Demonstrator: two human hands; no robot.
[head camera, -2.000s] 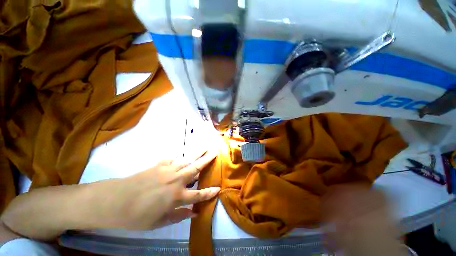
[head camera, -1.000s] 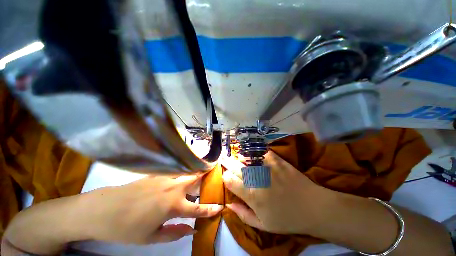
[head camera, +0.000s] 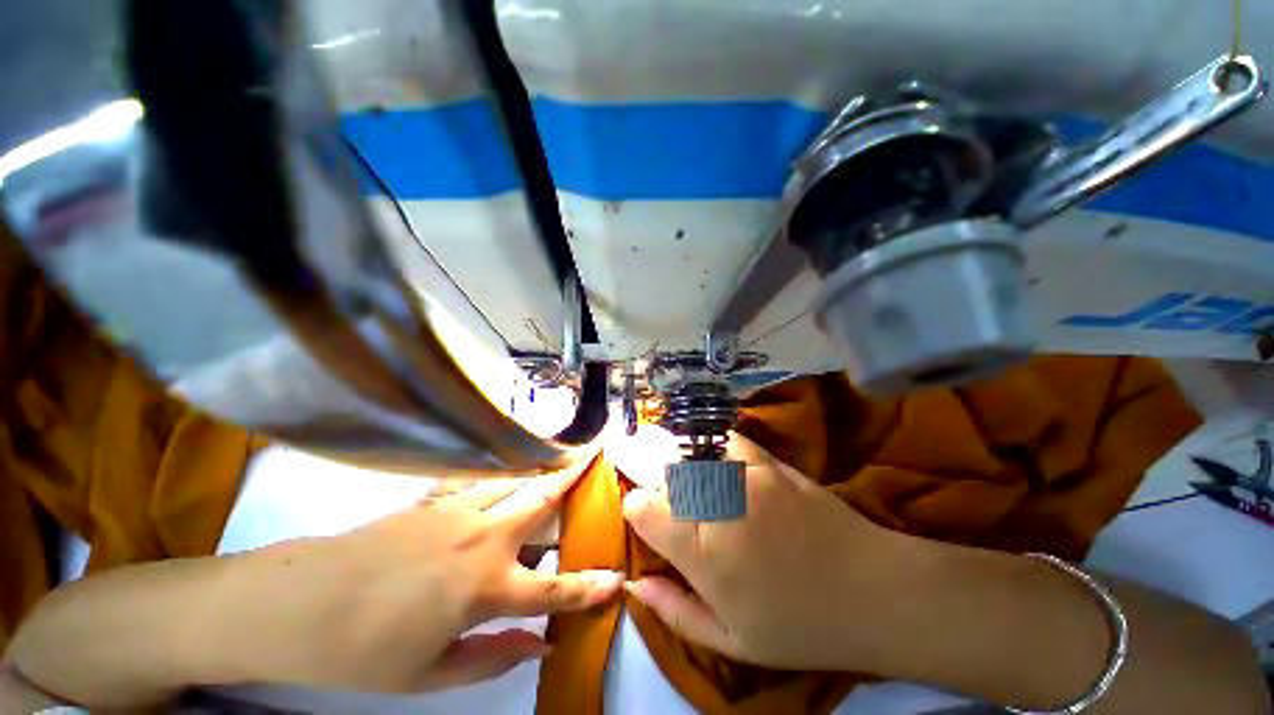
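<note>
A rust-brown band (head camera: 592, 520) runs from the bright needle area of the sewing machine down over the front table edge. My left hand (head camera: 405, 587) lies on it from the left, one fingertip near the needle and another across the band. My right hand (head camera: 782, 573) is at the band's right side, its fingers on the garment piece (head camera: 978, 461), close to the left fingertips. The garment piece is bunched right of the needle, partly under my right hand. The grey knurled knob (head camera: 707, 490) hides part of my right hand. Glare hides the exact stitching point.
The white machine head (head camera: 657, 266) with its blue stripe fills the top. A blurred chrome piece (head camera: 349, 349) covers the upper left. More rust cloth (head camera: 126, 447) lies at the left. Dark snips (head camera: 1232, 486) lie at the far right. A large grey knob (head camera: 922, 310) sits above right.
My right hand has come from the lower right to the needle area. The chrome piece now blocks the upper left, and the machine looks closer. In the last second little has changed.
</note>
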